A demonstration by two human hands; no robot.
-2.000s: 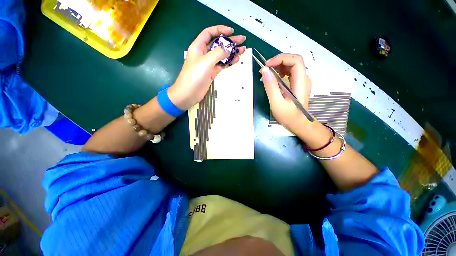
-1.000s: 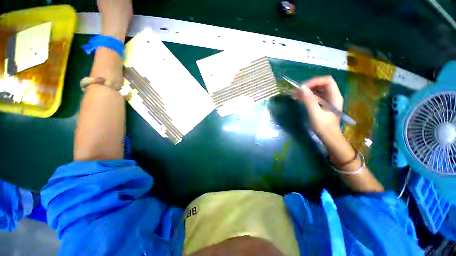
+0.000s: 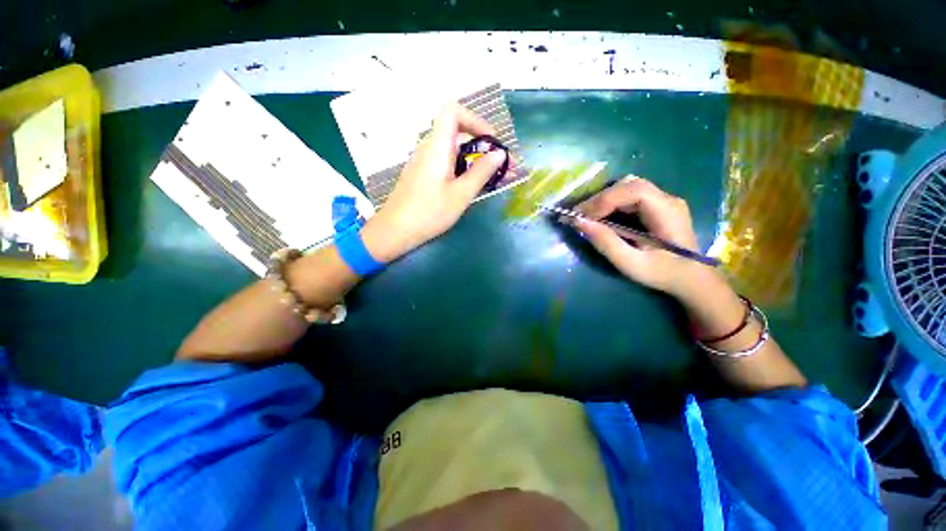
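My left hand [image 3: 441, 182] holds a small round dark electronic unit [image 3: 482, 162] between thumb and fingers, over the edge of a backing sheet. My right hand [image 3: 648, 233] holds dark slim tweezers [image 3: 633, 232], tip pointing left toward the unit but apart from it. Whether anything is at the tip cannot be told. One backing sheet [image 3: 358, 119] with grey-brown adhesive strips [image 3: 498, 112] lies partly under my left hand. Another backing sheet [image 3: 275, 145] with stepped strips [image 3: 223, 192] lies to its left, tilted.
A yellow tray [image 3: 88, 166] with a pale sheet stands at the far left. Amber tape [image 3: 778, 176] crosses the table at right, beside a light blue fan [image 3: 913, 239]. A white edge strip [image 3: 467, 52] runs along the back. A blue sleeve [image 3: 47, 436] shows at lower left.
My left hand has come back from the top edge of the view and now shows a unit in its fingers. My right hand stays at the right with the tweezers. The view has shifted.
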